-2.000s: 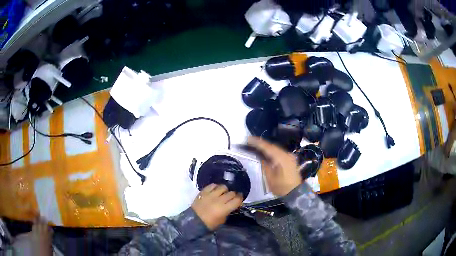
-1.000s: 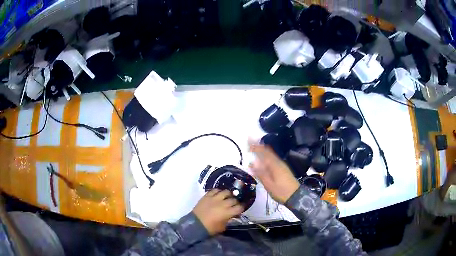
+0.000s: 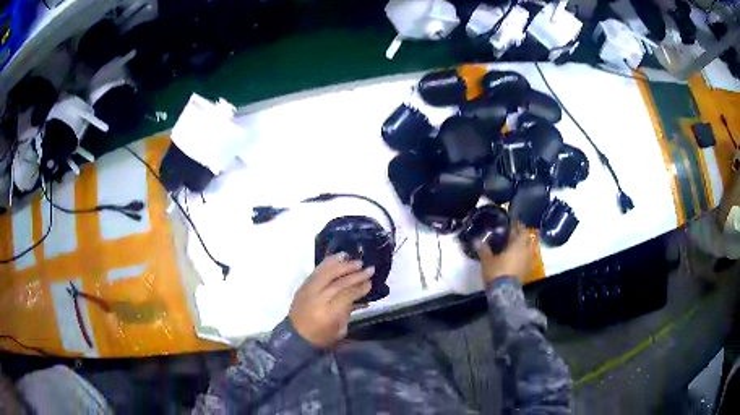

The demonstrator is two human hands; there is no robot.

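My left hand [image 3: 331, 298] holds a round black camera unit [image 3: 354, 247] on the white sheet near the front edge. A black pigtail cable [image 3: 357, 197] curves from behind the unit to the left, its split connectors lying on the sheet. My right hand [image 3: 509, 258] has its fingers on a glossy black shell [image 3: 487, 230] at the front of the shell pile [image 3: 466, 142]. Fine pale wires [image 3: 430, 255] lie between my hands. Fingertips of my right hand are partly hidden by the shell.
A white housing [image 3: 203, 138] on a black part stands at back left. Red-handled pliers [image 3: 81, 316] lie on the orange-taped area. Part-assembled cameras [image 3: 73, 130] stand far left, more at back right. Another cable [image 3: 588, 142] lies right of the pile.
My right hand has moved right and down onto a shell at the pile's front. A large shell now lies at the pile's front left. The cable's connector end has shifted.
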